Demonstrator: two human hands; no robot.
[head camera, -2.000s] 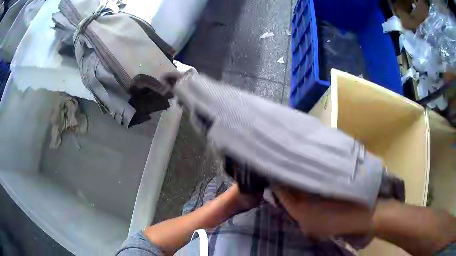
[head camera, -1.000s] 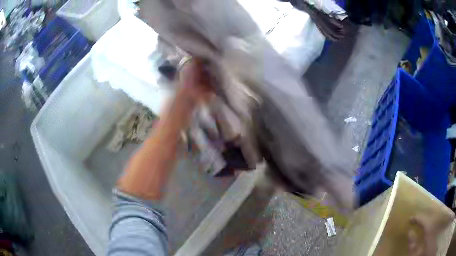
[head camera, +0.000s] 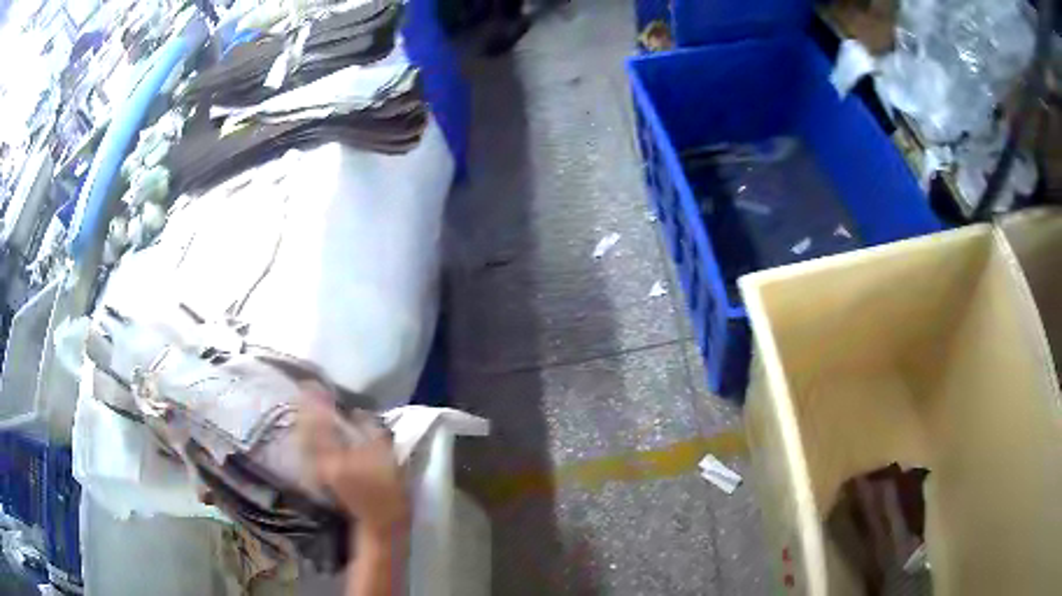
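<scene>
A grey-taupe cut-piece bundle (head camera: 233, 402) with darker brown layers lies at the lower left, over the white cloth and the near end of a white bin (head camera: 437, 512). My left hand (head camera: 349, 460) is blurred and rests on the bundle's right end. Its forearm comes up from the bottom edge. The blur hides whether the fingers grip the cloth. My right hand is not in view.
A cream bin (head camera: 786, 408) at the lower right holds some brown cloth. A blue crate (head camera: 687, 233) stands behind it, near clear plastic (head camera: 955, 70). Layered dark cloth stacks (head camera: 314, 116) lie at the upper left. The floor has a yellow line (head camera: 617, 466) and paper scraps.
The view has turned. The large grey bundle that crossed the middle is gone from there, and a grey bundle now lies at the lower left under my left hand. My right hand has left view.
</scene>
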